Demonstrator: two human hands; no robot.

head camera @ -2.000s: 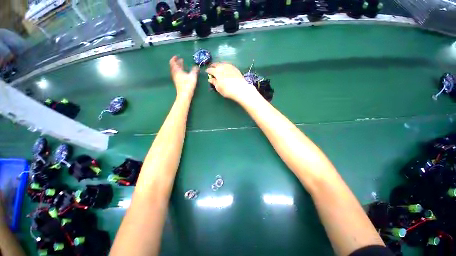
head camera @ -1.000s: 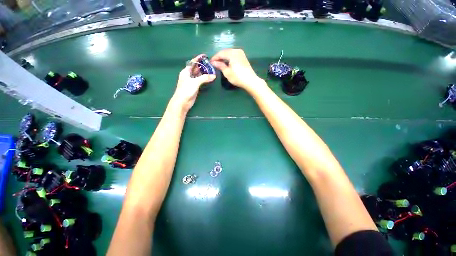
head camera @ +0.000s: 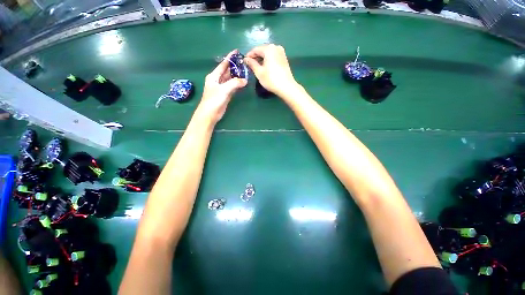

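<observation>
My left hand (head camera: 223, 83) holds a blue-silver round wired disc (head camera: 237, 65) up on its edge between thumb and fingers, above the green surface. My right hand (head camera: 271, 68) is at the disc's right side, its thumb and index finger pinched at the disc's rim or lead; which of these is too small to tell. A dark housing (head camera: 263, 90) lies beneath my right hand, partly hidden by it. Another disc with a pale lead (head camera: 181, 90) lies to the left. A third disc (head camera: 357, 71) lies to the right against a black housing (head camera: 377, 87).
Black units with green ends are piled at left (head camera: 63, 230) and right (head camera: 489, 230). Two small silver fittings (head camera: 248, 192) lie nearer me. A slanting white post (head camera: 57, 109) stands at left, near two black units (head camera: 92, 89). A blue tray (head camera: 6, 190) is at the left edge.
My left hand has taken hold of the disc and raised it on edge, and my right hand has come to its rim. The loose discs and housings beyond have shifted right in view.
</observation>
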